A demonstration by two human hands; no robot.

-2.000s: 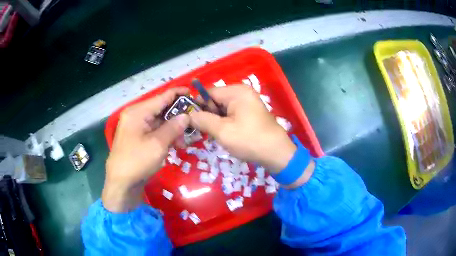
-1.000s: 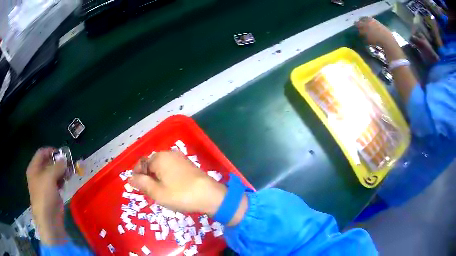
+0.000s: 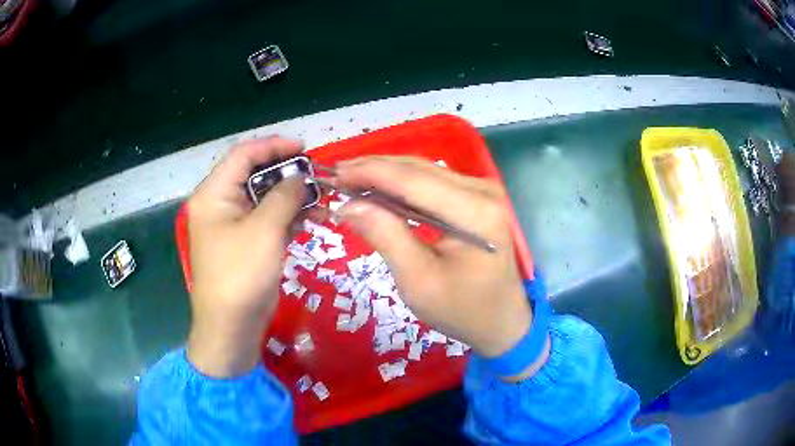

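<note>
My left hand (image 3: 240, 253) holds a silver-rimmed watch housing (image 3: 288, 181) over the back left of the red tray (image 3: 349, 406), its thumb on the open dark side. My right hand (image 3: 445, 248) holds slim metal tweezers (image 3: 427, 216); their tip end is at the housing's right edge, and whether it touches cannot be told. A blue band (image 3: 516, 348) is on my right wrist. Small white pieces (image 3: 356, 287) lie loose and heaped in the tray under my hands.
Another housing (image 3: 118, 263) lies left of the tray, near a small clear box (image 3: 24, 268). Two housings lie on the dark green belt beyond the pale rail (image 3: 575, 94). A yellow tray (image 3: 655, 165) with clear packs stands right. A blue sleeve (image 3: 780, 283) shows at the right edge.
The view has swung back left. My left hand has come from the rail back over the red tray with a housing, and my right hand has moved beside it with the tweezers.
</note>
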